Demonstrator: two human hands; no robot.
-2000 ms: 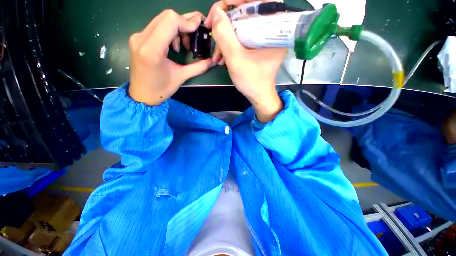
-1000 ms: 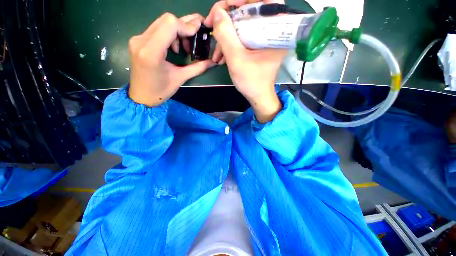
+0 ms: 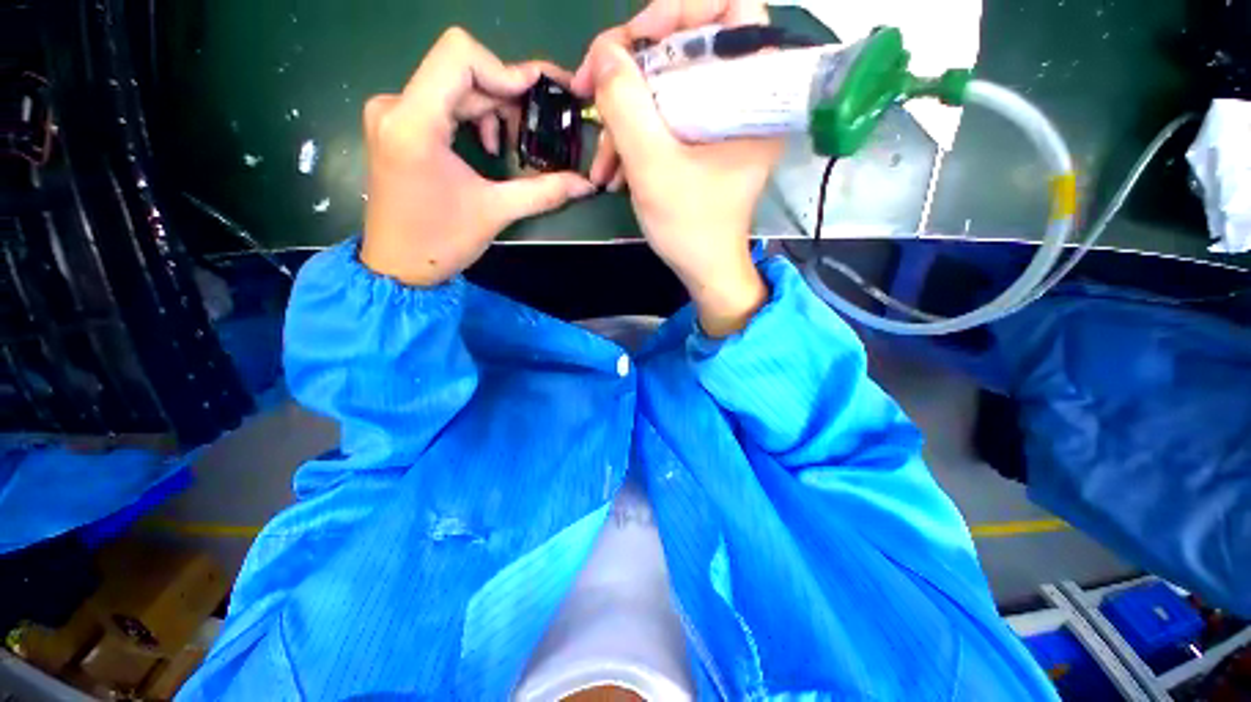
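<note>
My left hand (image 3: 446, 172) holds a small black component (image 3: 552, 126) between thumb and fingers, above the green bench. My right hand (image 3: 697, 185) grips a whitish dispensing syringe (image 3: 748, 96) with a printed label, lying nearly level. Its yellowish tip (image 3: 590, 114) points left at the component's right side; whether it touches is unclear. A green adapter (image 3: 858, 93) sits on the syringe's rear, with a clear air hose (image 3: 1032, 117) looping down from it. A black piece (image 3: 752, 39) lies along the syringe's upper side.
White paper sheets (image 3: 944, 34) lie on the green bench (image 3: 357, 41) behind the syringe. A white crumpled tissue (image 3: 1225, 172) is at the right. Black trays (image 3: 82, 261) stand at the left. Another person's blue sleeve (image 3: 1139, 398) is at the right.
The component is turned slightly and shows more of its face. The syringe's rear and the hose have shifted a little left. Both hands keep their hold.
</note>
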